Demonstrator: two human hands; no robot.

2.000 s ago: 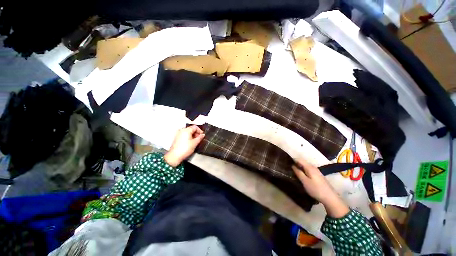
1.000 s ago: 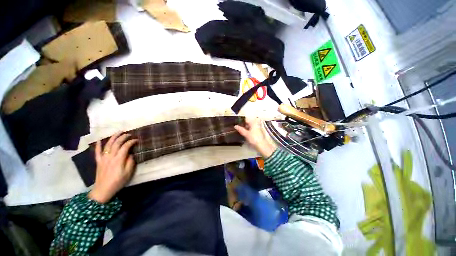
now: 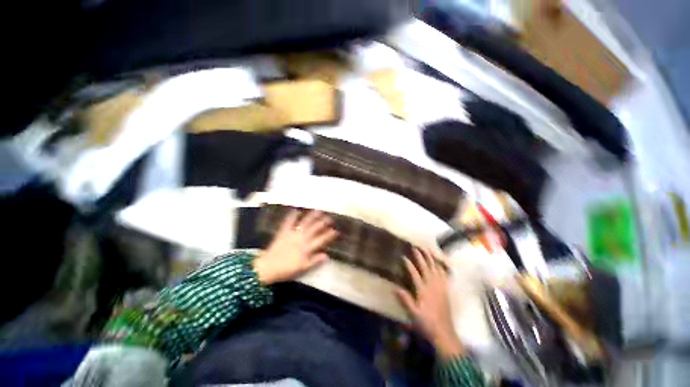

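Note:
The view is blurred by motion. A curved brown-black plaid strip [image 3: 368, 246] lies on the long cream curved pad [image 3: 355, 283]. My left hand [image 3: 299, 246] rests flat on its left part, fingers spread. My right hand [image 3: 429, 295] lies on its right end, fingers apart. A plain black part shows beyond the strip's left end. A similar plaid strip [image 3: 386, 175] lies farther back. Neither hand visibly grips anything.
Scissors [image 3: 492, 228] and a black narrow strip lie right. The iron [image 3: 522, 325] with wooden handle stands at lower right. Dark folded cloth [image 3: 484, 155] lies back right. Black cloth [image 3: 227, 159], tan card [image 3: 301, 102] and a white strip [image 3: 166, 113] lie left and back.
The view swung right, then back left. My right hand, earlier with fingers at the strip's right end, now lies spread over it. My left hand has moved from the left edge onto the strip.

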